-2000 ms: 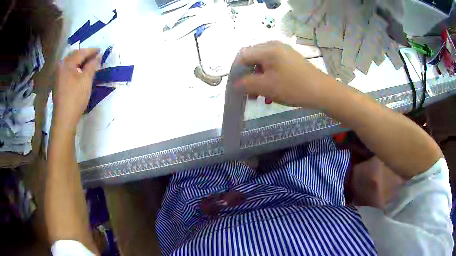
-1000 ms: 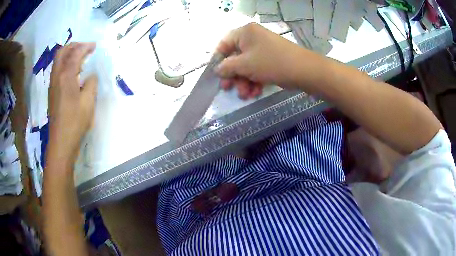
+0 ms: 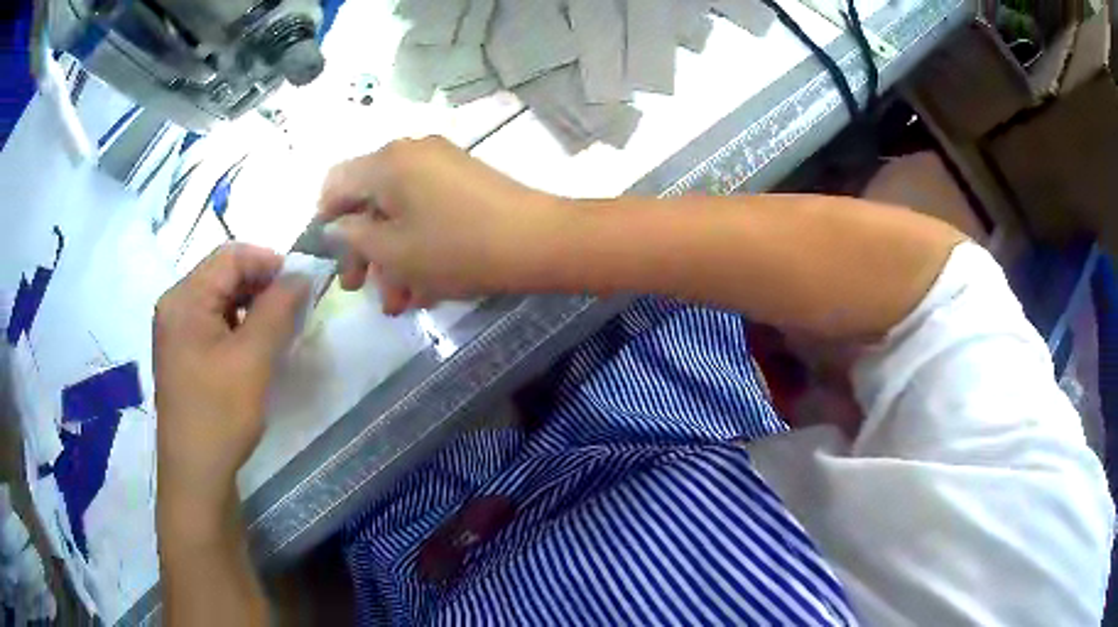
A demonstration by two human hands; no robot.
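Observation:
My right hand [image 3: 411, 221] holds the grey strip [image 3: 316, 241] between thumb and fingers, most of it hidden by the hand. My left hand [image 3: 233, 343] pinches a small pale piece [image 3: 307, 263] at the end of the grey strip. The hands are close together above the white table, left of centre. Whether the pale piece is separate from the strip is hard to tell. Blue fabric pieces [image 3: 101, 394] lie on the table left of my left hand.
The sewing machine head [image 3: 196, 55] is at upper left. Grey cut pieces [image 3: 576, 55] lie fanned at the top. A ruler edge [image 3: 515, 331] runs along the table front. Black cords [image 3: 846, 61] cross it at upper right. A cardboard box [image 3: 1042, 135] is at right.
The view has turned, bringing the machine head in. My left hand has come from the blue pieces to my right hand and now pinches a pale piece. My right hand keeps the grey strip.

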